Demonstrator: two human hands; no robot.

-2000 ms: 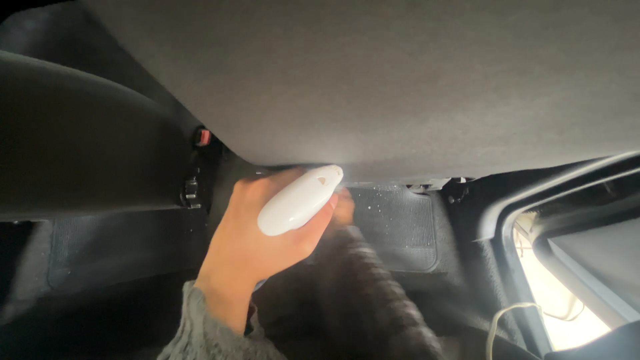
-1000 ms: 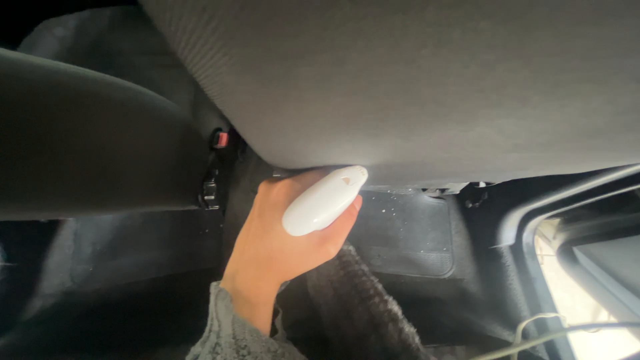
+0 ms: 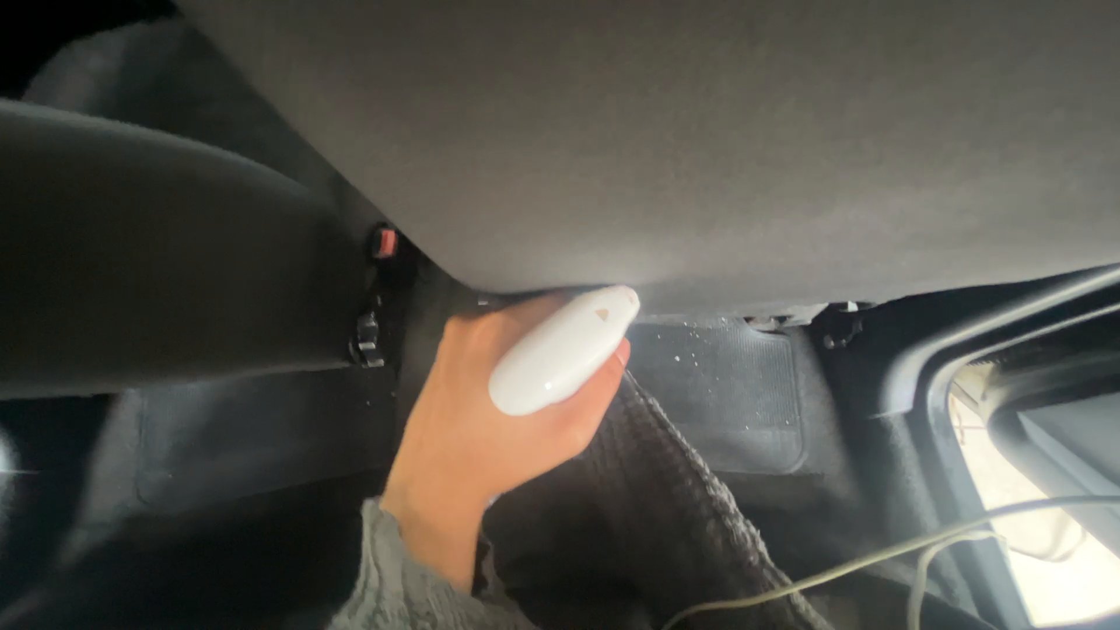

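My left hand [image 3: 516,411], in a grey knitted sleeve, is closed around a white rounded plastic handheld device [image 3: 564,350]. The device lies slanted along the thumb side of my hand, and its upper right end is beside the lower edge of a grey car seat back [image 3: 665,175]. A second knitted sleeve [image 3: 682,490] reaches up from the lower right behind my left hand. My right hand is hidden there, so its grip cannot be seen.
Another dark seat [image 3: 166,262] stands at the left, near a red seat-belt buckle [image 3: 385,241]. A ribbed floor mat [image 3: 735,394] bears white specks. A pale cable [image 3: 814,579] crosses the lower right, near the door frame [image 3: 914,385].
The device stays in my left hand beside the seat's lower edge. Part of my right hand shows beside it in the oldest frame and is hidden now. The view has shifted.
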